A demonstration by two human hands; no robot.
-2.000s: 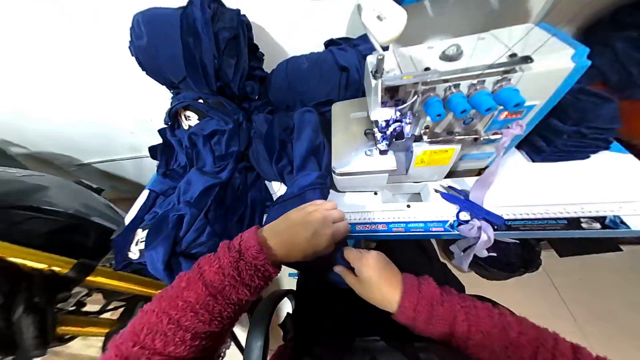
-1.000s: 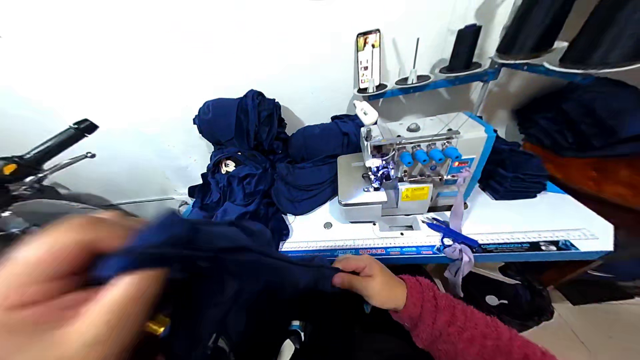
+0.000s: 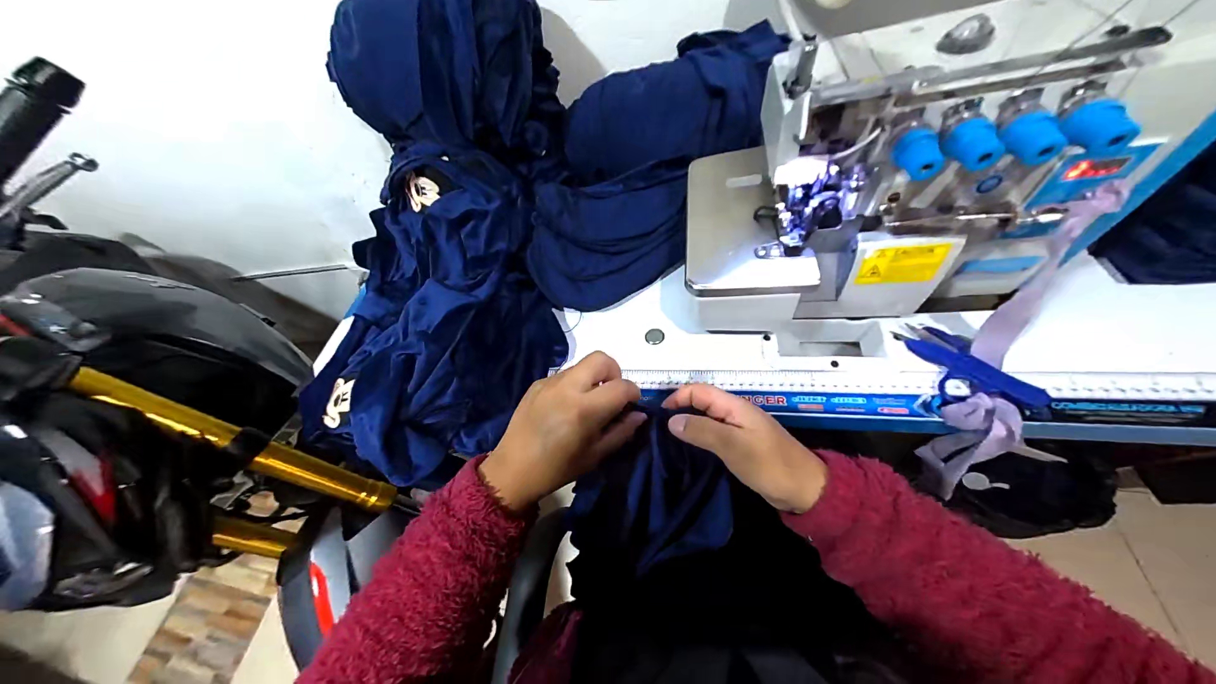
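My left hand (image 3: 570, 423) and my right hand (image 3: 746, 442) pinch the upper edge of a navy blue fabric piece (image 3: 655, 494), which hangs down over my lap at the table's front edge. Only a short stretch of cloth lies between my fingertips. Behind my right hand stands a white overlock sewing machine (image 3: 750, 237) with blue tension knobs and its needle area lit. Left of the machine are heaped navy garments (image 3: 456, 256), some with a printed figure. Blue-handled thread snips (image 3: 978, 370) lie on the table edge at the right, by a lilac fabric strip (image 3: 1026, 294).
A measuring tape (image 3: 1121, 385) runs along the front of the white table (image 3: 617, 332). Part of a motorcycle with a gold fork tube (image 3: 228, 437) stands close at the left. More dark folded fabric (image 3: 1164, 223) lies right of the machine. A dark bag (image 3: 1045, 489) is below the table.
My left hand has come back from the far left, where it stretched the navy fabric out one second ago, and is now close to my right hand. The view has moved nearer the table.
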